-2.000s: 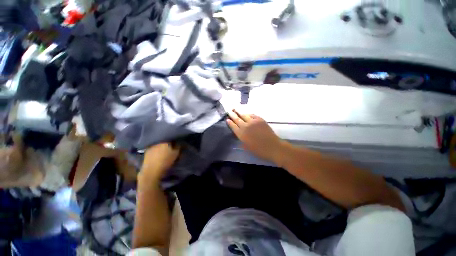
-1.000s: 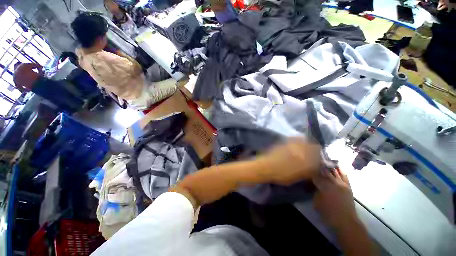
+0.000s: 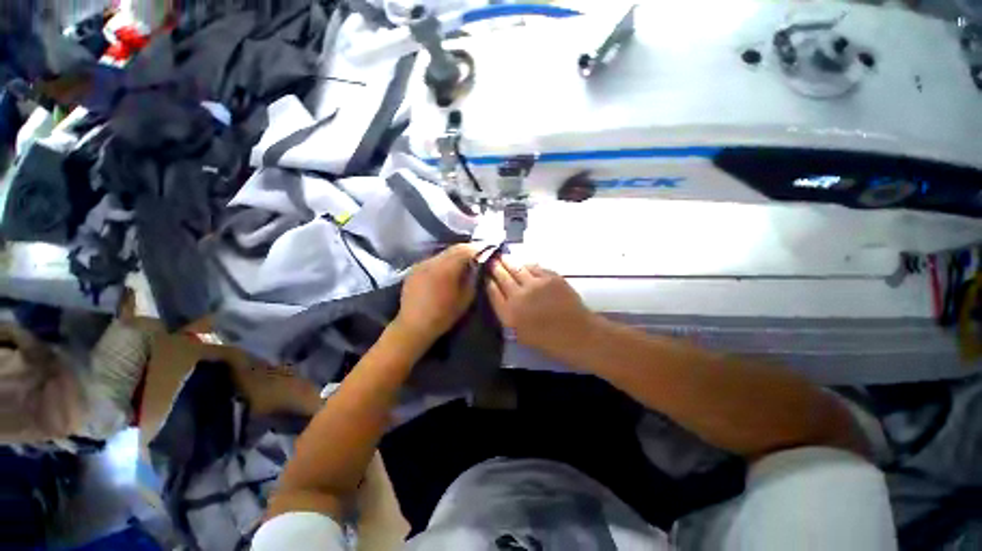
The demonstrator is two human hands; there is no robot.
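The light grey garment with dark grey bands [image 3: 312,231] lies bunched left of the needle. My left hand [image 3: 439,291] grips its dark grey edge just in front of the presser foot [image 3: 515,219]. My right hand [image 3: 535,305] pinches the same edge from the right, fingertips close to my left fingers. Dark grey cloth [image 3: 470,350] hangs between the hands over the table's front edge. The white sewing machine [image 3: 646,102] with a blue stripe stands above the hands. Whether the edge is under the foot cannot be told.
Dark grey cloth [image 3: 178,140] is heaped at the upper left. A cardboard box [image 3: 258,382] with grey and black garments [image 3: 210,457] is at lower left. Part of a person [image 3: 48,387] shows at the left edge. Red-handled tools [image 3: 937,288] lie at the table's right end.
The view swung left and came back. My left hand has moved from the cloth near the front edge, across to my right hand at the needle. My right hand stays near the needle.
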